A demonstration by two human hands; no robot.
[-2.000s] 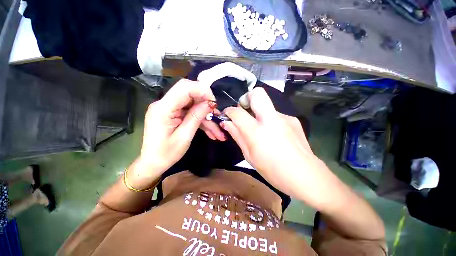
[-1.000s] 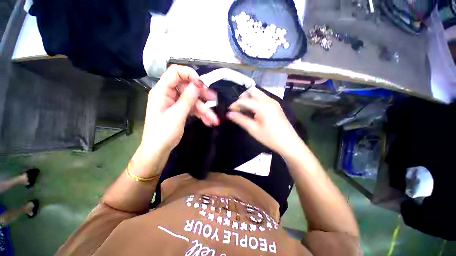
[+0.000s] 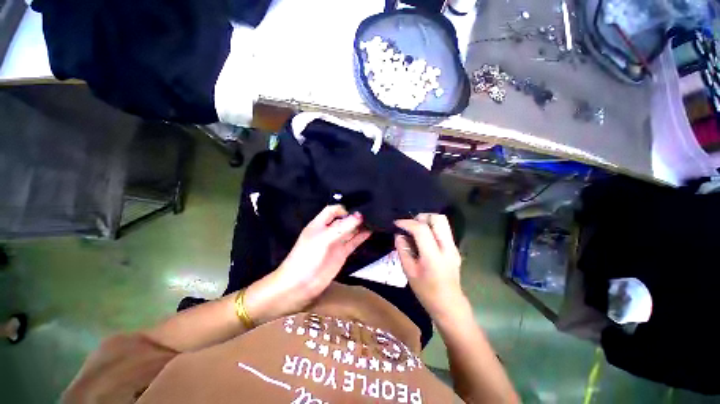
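A black garment (image 3: pixel 339 170) with a white band (image 3: pixel 335 122) lies over my lap, its band near the table edge. One small white button (image 3: pixel 338 196) shows on the dark cloth. My left hand (image 3: pixel 328 241) pinches the cloth just below that button. My right hand (image 3: pixel 426 248) pinches the cloth a little to the right, fingers bent. A white sheet (image 3: pixel 385 270) shows between and below my hands. The button tray (image 3: pixel 454 59), holding many white buttons, sits on the table ahead. I cannot make out a needle or thread.
A black heap (image 3: pixel 142 55) lies on the table at left. Loose metal bits (image 3: pixel 491 82) and a second tray (image 3: pixel 612 59) are on the grey mat. Another dark pile (image 3: pixel 639 229) is at right, beside a crate (image 3: pixel 541 248). Part of a person's foot (image 3: pixel 12 330) shows far left.
Both hands have come down from the white band towards my body and now hold the cloth lower. The garment is spread out more, and the button shows. The head view has shifted.
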